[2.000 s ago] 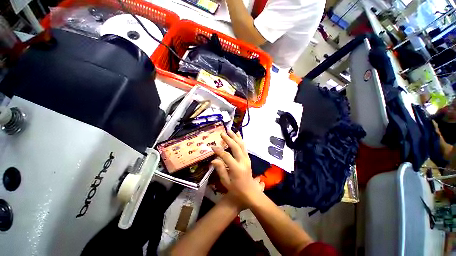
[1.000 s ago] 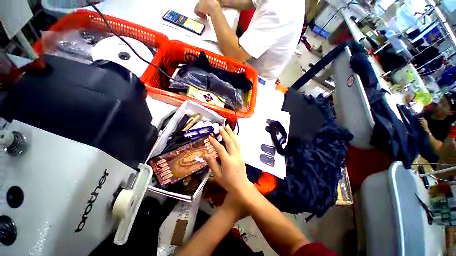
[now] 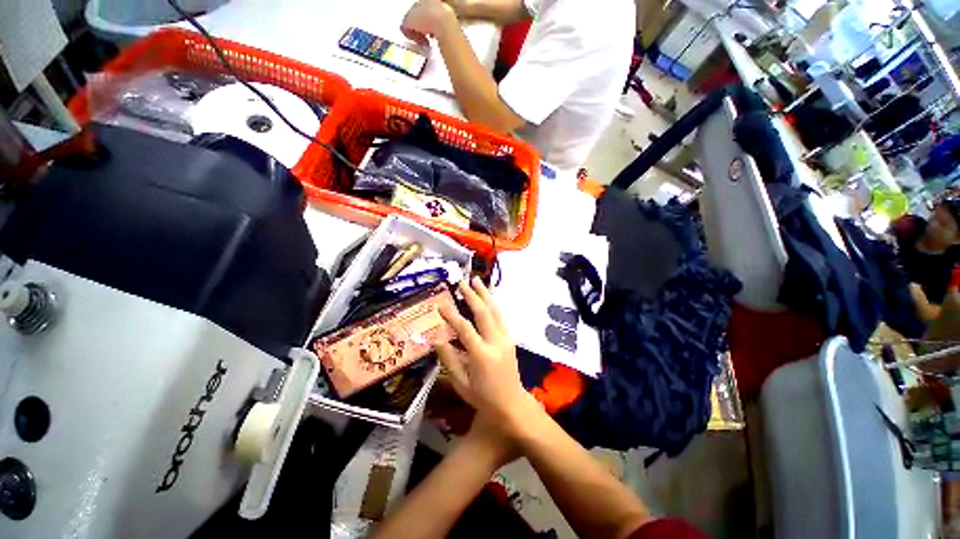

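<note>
A smartphone (image 3: 384,342) with a lit orange-pink screen and a ring of small dark shapes lies tilted across a white tray (image 3: 316,395). My right hand (image 3: 484,353) is palm down with fingers apart, its fingertips over the phone's right end. It grips nothing; whether a fingertip touches the screen is unclear. My left forearm (image 3: 447,479) comes up from the bottom and crosses under my right wrist. My left hand is hidden there. Pens and small tools (image 3: 405,282) lie in the tray behind the phone.
A white "brother" sewing machine (image 3: 126,390) stands at left. Behind are orange baskets (image 3: 426,132) with bagged dark parts. Right of the tray lie a white sheet (image 3: 537,268) with a black looped piece (image 3: 581,282) and dark fabric (image 3: 663,358). A person in white (image 3: 579,74) sits beyond.
The phone screen has changed picture, from orange to dark brown to orange-pink. The view has shifted slightly. My right hand has stayed over the phone's right end with small finger movements.
</note>
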